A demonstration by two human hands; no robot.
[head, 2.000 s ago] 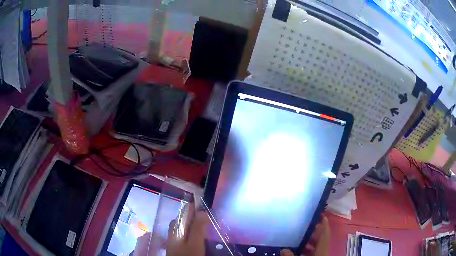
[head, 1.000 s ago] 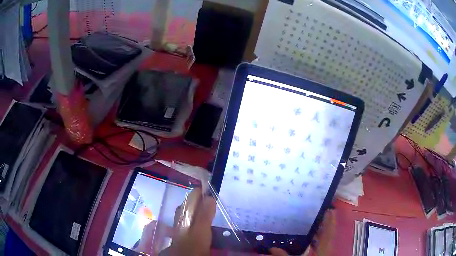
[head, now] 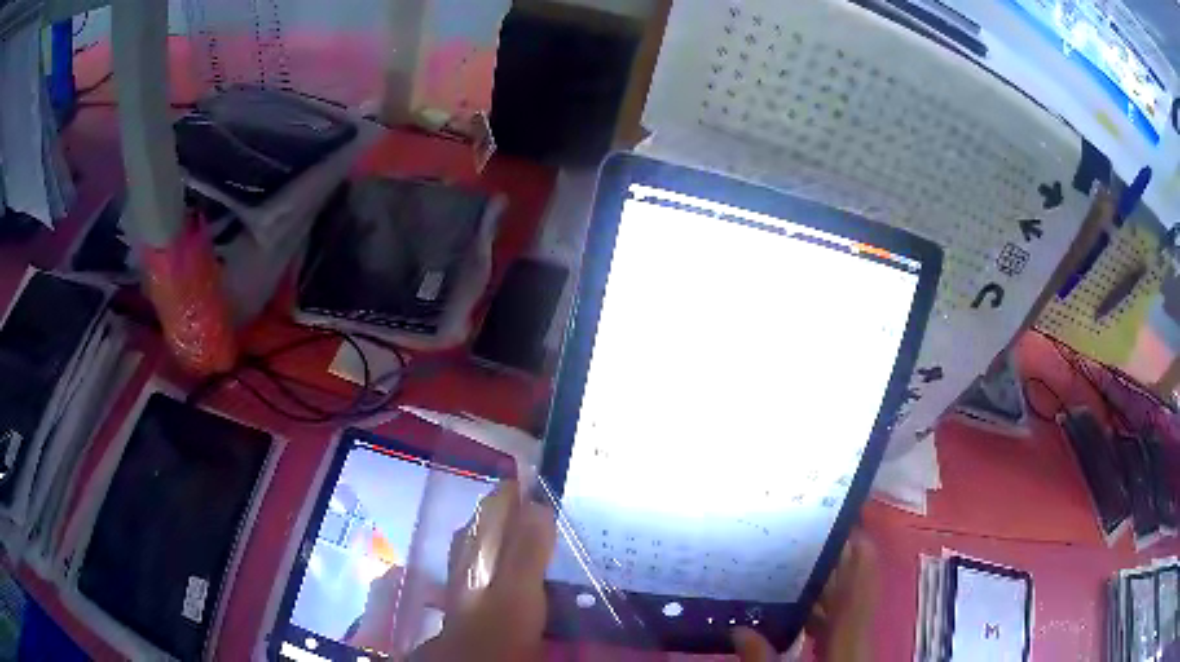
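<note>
A tablet (head: 744, 401) is held up in both hands before the upright white test chart (head: 828, 142). Its screen is mostly glaring white, with faint rows of symbols low down and round white buttons on the bottom black border. My left hand (head: 498, 576) grips its lower left edge, with shiny clear film beside the fingers. My right hand (head: 835, 608) holds the lower right corner, partly hidden behind the tablet and cut off by the bottom edge. A second tablet (head: 375, 556) lies lit on the bench at the left, showing a camera picture, partly covered by my left hand.
Dark tablets in white sleeves (head: 168, 524) lie at the left, with more behind. Black cables (head: 311, 375), an orange-taped post (head: 188, 304) and a phone-sized dark device (head: 522, 314) are near. At the right are a small lit screen (head: 990, 614) and dark devices (head: 1100, 472).
The held tablet is slightly higher than two seconds ago. Its screen went from a blurred bright glow to clear rows of symbols, then to mostly white. Both hands keep their hold.
</note>
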